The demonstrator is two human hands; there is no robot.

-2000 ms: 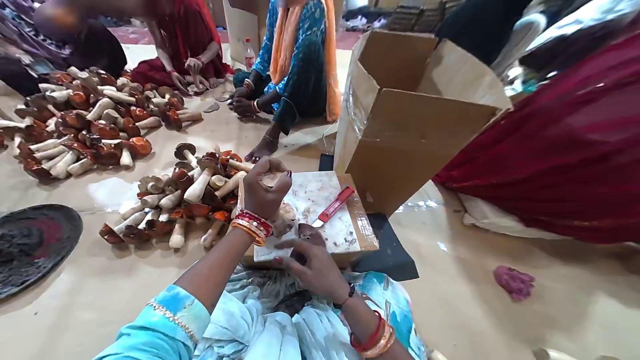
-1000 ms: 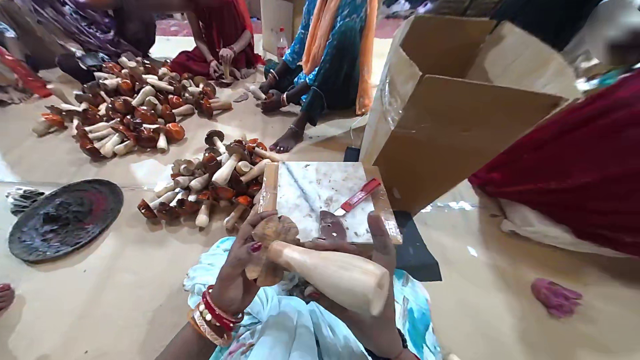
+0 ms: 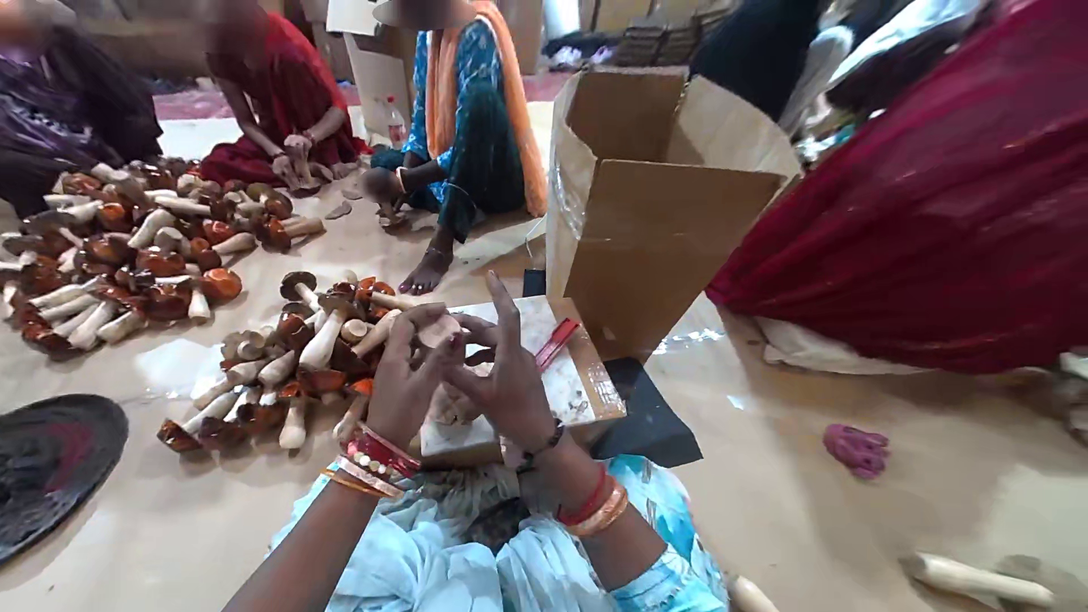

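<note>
My left hand [image 3: 408, 370] and my right hand [image 3: 506, 374] meet above a small white-topped board [image 3: 582, 395] before my lap. A pale brown wooden piece [image 3: 439, 331] is pinched between the fingers of both hands; its far side is partly hidden. Under the hands, a brownish lump [image 3: 455, 404] shows on the board, too covered to make out. A red-handled tool [image 3: 557, 343] lies on the board beside my right hand, its other end hidden. Left of the board rests a pile of wooden mushrooms [image 3: 321, 342] with pale stems and brown caps.
A tall open cardboard box [image 3: 671, 221] stands beyond the board. A larger mushroom pile [image 3: 161, 255] lies at left, near a dark round tray [image 3: 59, 467]. Several people sit beyond. A crumpled pink item [image 3: 856, 450] and a pale wooden stem [image 3: 977, 580] lie at right.
One second ago both hands held a mushroom with a thick pale stem, tilted toward me. Now they are raised over the board, fingertips together around a small piece.
</note>
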